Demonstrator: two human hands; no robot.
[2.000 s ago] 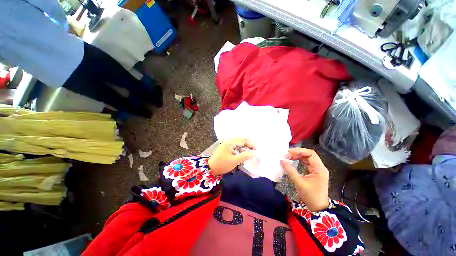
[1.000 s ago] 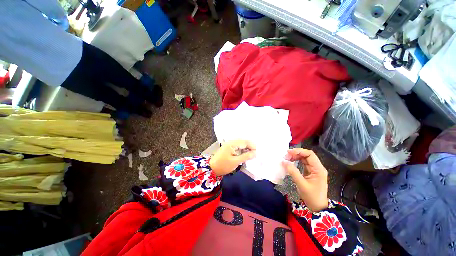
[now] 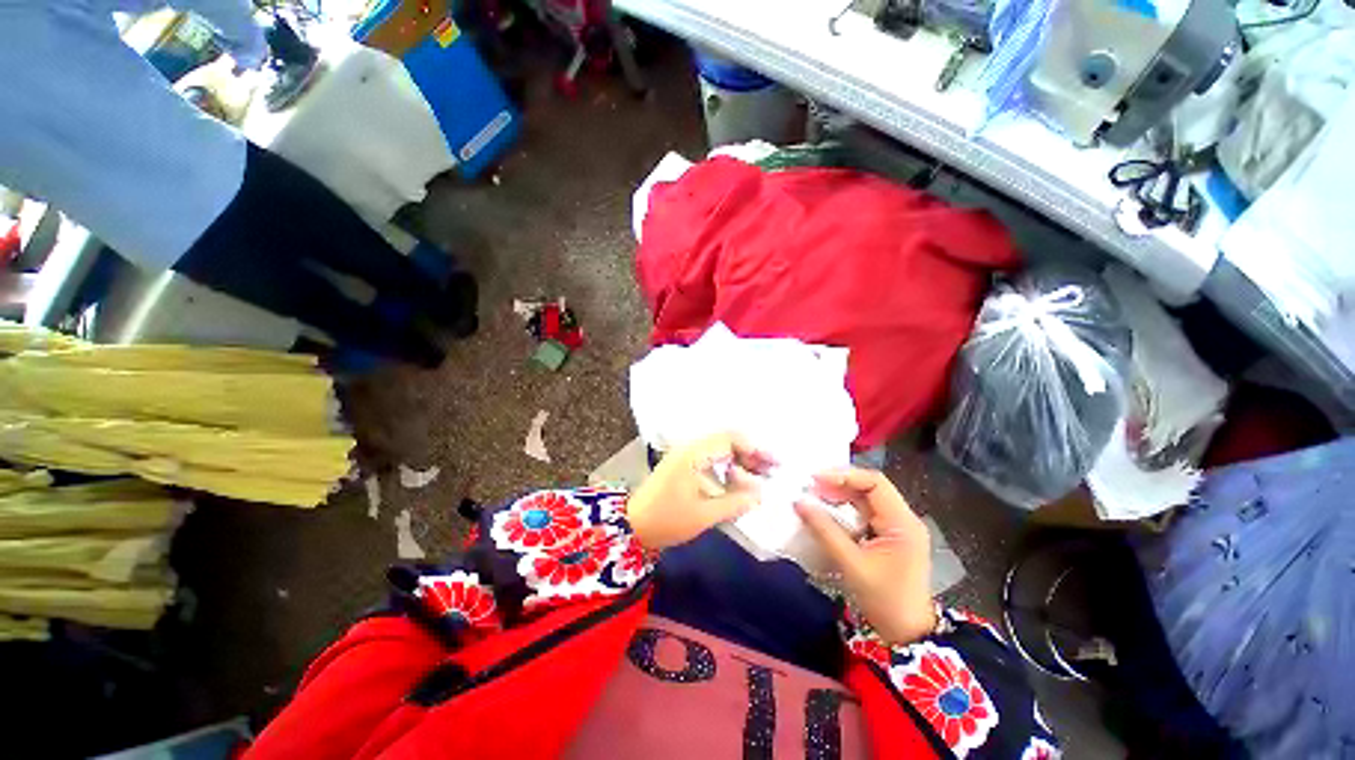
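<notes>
White cut fabric pieces [image 3: 743,389] lie in a loose pile over my lap, against the front of the red fabric pile [image 3: 810,260]. My left hand [image 3: 691,490] grips the near edge of the white fabric between thumb and fingers. My right hand [image 3: 877,546] pinches the white fabric at its near right edge, close to my left fingertips. The hands cover part of the cloth's near edge, and I cannot tell how many layers are held.
A tied plastic bag [image 3: 1036,394] stands right of the red pile. A sewing machine [image 3: 1137,67] and black-handled scissors [image 3: 1156,193] are on the white table [image 3: 832,92]. Yellow garment pieces [image 3: 164,416] lie at left, near a standing person [image 3: 283,223]. Scraps [image 3: 537,435] dot the floor.
My right hand has moved left, closer to my left hand. The whole view has shifted slightly, with the red pile and bag now a little lower and further left.
</notes>
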